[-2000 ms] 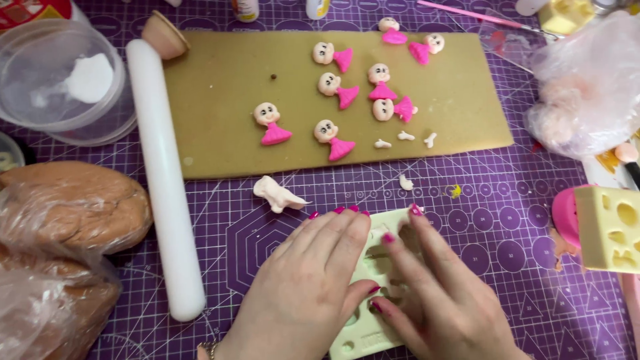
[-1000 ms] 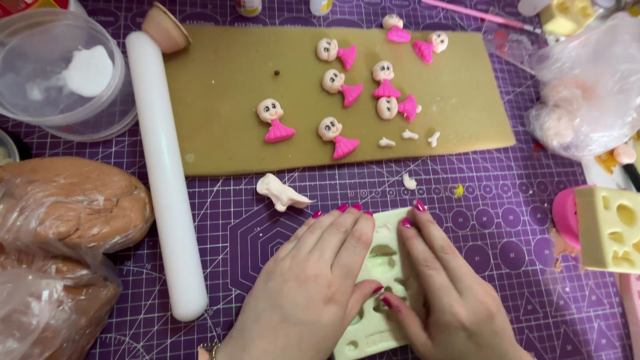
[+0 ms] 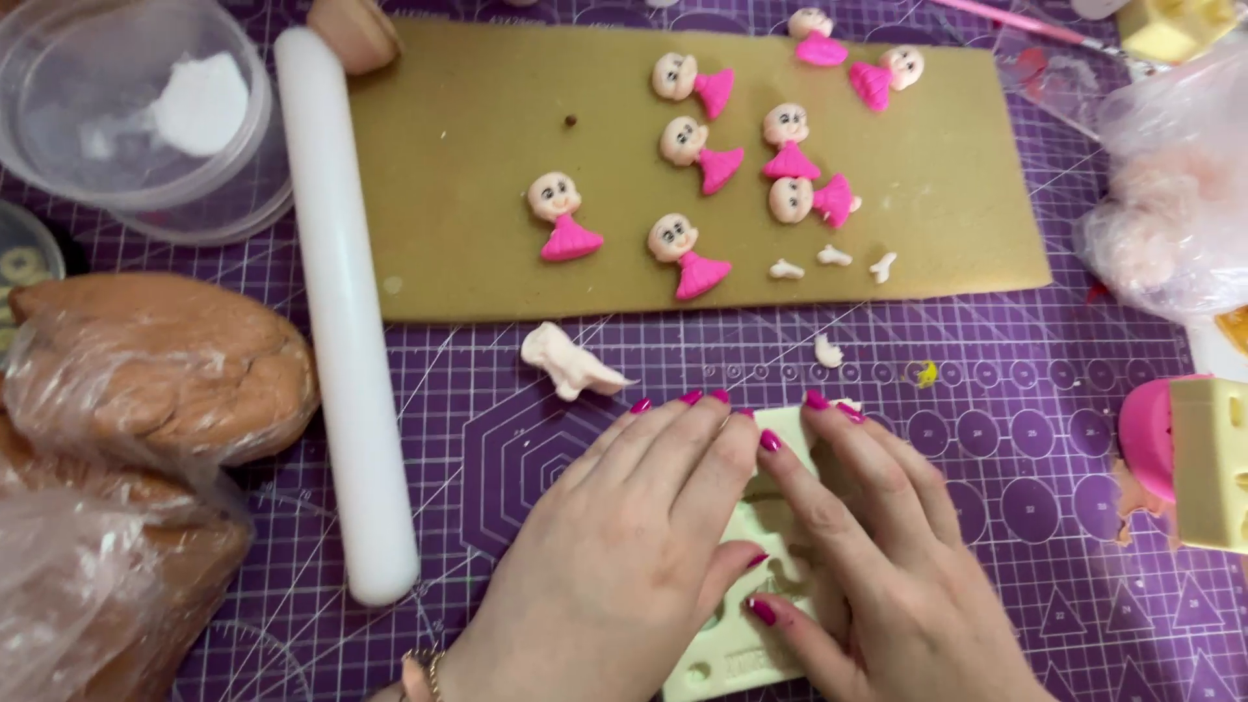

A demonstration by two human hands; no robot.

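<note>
A pale green silicone mold [image 3: 746, 663] lies on the purple cutting mat, partly covered by both hands. My left hand [image 3: 624, 526] rests over its left side, fingers extended toward the top edge. My right hand [image 3: 877, 536] presses at the mold's upper part with the index fingertip, its thumb over the lower cavities. Just above the left fingertips lies a lump of pale modeling paste [image 3: 570, 363]; a small pale piece [image 3: 828, 351] lies above the right hand. Several small doll figures with bald heads and pink dresses [image 3: 571, 239] lie on an olive board [image 3: 468, 175], near small pale limb-like pieces [image 3: 834, 255].
A white rolling pin [image 3: 346, 322] stretches along the board's left end. Farther left are a clear plastic tub [image 3: 244, 146] and brown paste in plastic wrap [image 3: 166, 370]. At right lie a pale yellow mold [image 3: 1209, 458], a pink object [image 3: 1149, 439] and a plastic bag [image 3: 1170, 195].
My right index finger has shifted left toward the mold's top middle, beside the left fingertips. My left hand stays over the mold's left side.
</note>
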